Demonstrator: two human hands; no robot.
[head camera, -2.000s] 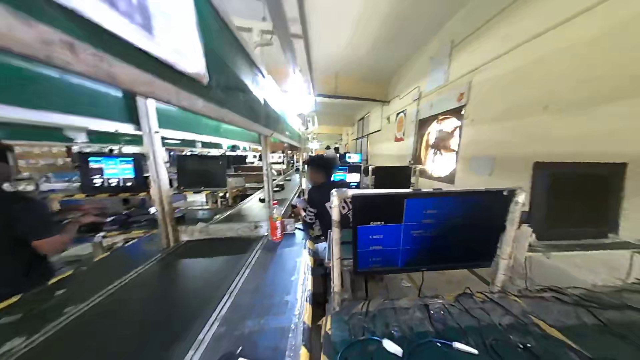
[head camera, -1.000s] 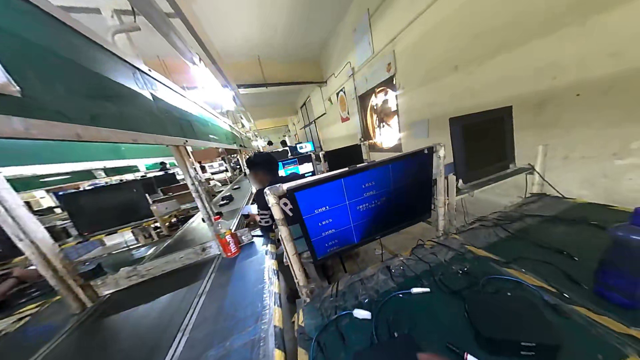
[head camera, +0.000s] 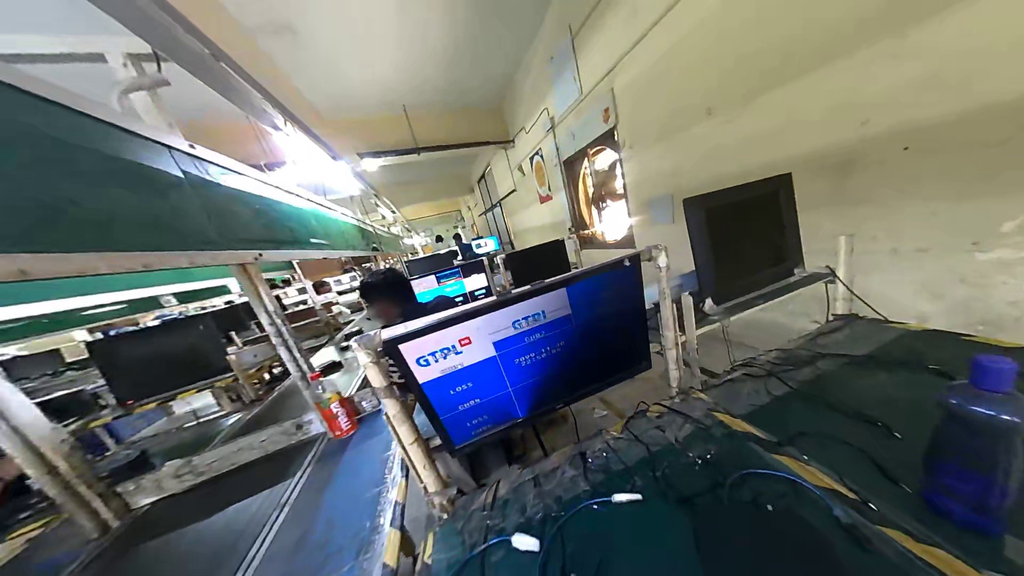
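Neither of my hands shows in the head view now. Closest in view is a green-covered bench (head camera: 640, 536) with two white cable plugs, one (head camera: 525, 542) near its front left and another (head camera: 626, 498) farther back, both on blue cables. Behind the bench edge stands a flat monitor (head camera: 528, 352) in a pipe frame, tilted in the picture, its lit screen split into blue and white panels. A dark flat object (head camera: 760, 520), too dim to name, lies on the bench. Thin black cables (head camera: 640, 432) cross the bench's back edge.
A blue-tinted water bottle (head camera: 972, 448) stands at the right. A dark monitor (head camera: 744, 240) rests on a shelf by the wall. Left are a conveyor belt (head camera: 216, 512), a red-labelled drink bottle (head camera: 334, 408) and a metal post (head camera: 276, 320). A person (head camera: 392, 300) is behind the lit monitor.
The view has swung right and tilted. White panels with logos now show on the monitor, whose panels were blue before. Part of a hand at the bottom edge one second ago is out of view.
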